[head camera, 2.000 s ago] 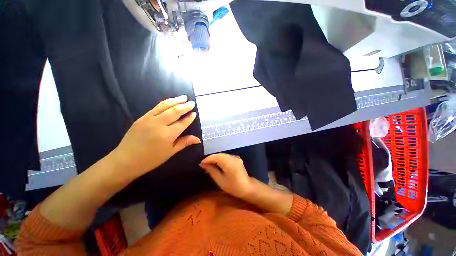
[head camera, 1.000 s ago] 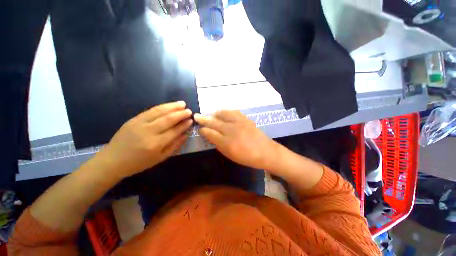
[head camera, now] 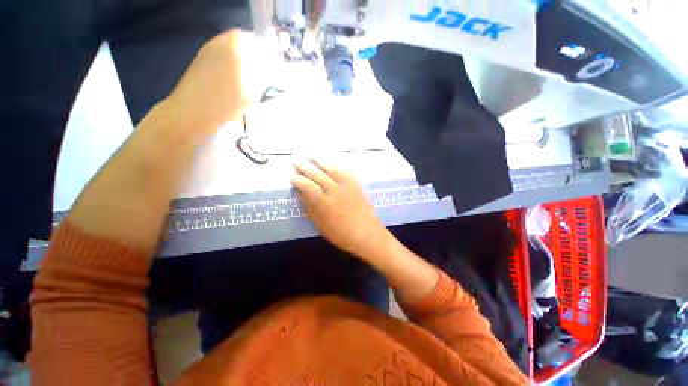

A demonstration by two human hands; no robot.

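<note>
The large black cloth panel (head camera: 155,56) lies at the back left, left of the needle area. My left hand (head camera: 219,79) is stretched to its right edge beside the needle; its fingers are lost in the lamp glare, so any grip is hidden. My right hand (head camera: 336,203) rests empty on the table near the front ruler, fingers slightly apart. The presser foot and needle area (head camera: 299,47) is at the top centre, with the blue-grey knob (head camera: 339,71) at its right. The small black cut panels (head camera: 453,124) lie right of the knob.
The white JACK machine head (head camera: 468,26) spans the top right, with its black control panel (head camera: 596,56). The ruler strip (head camera: 249,219) runs along the table's front edge. A red basket (head camera: 592,279) stands below at the right. More black cloth hangs at the far left.
My left hand has moved from the front edge up to the needle area. The large panel has gone back, uncovering white table. My right hand has parted from the left and stays near the ruler.
</note>
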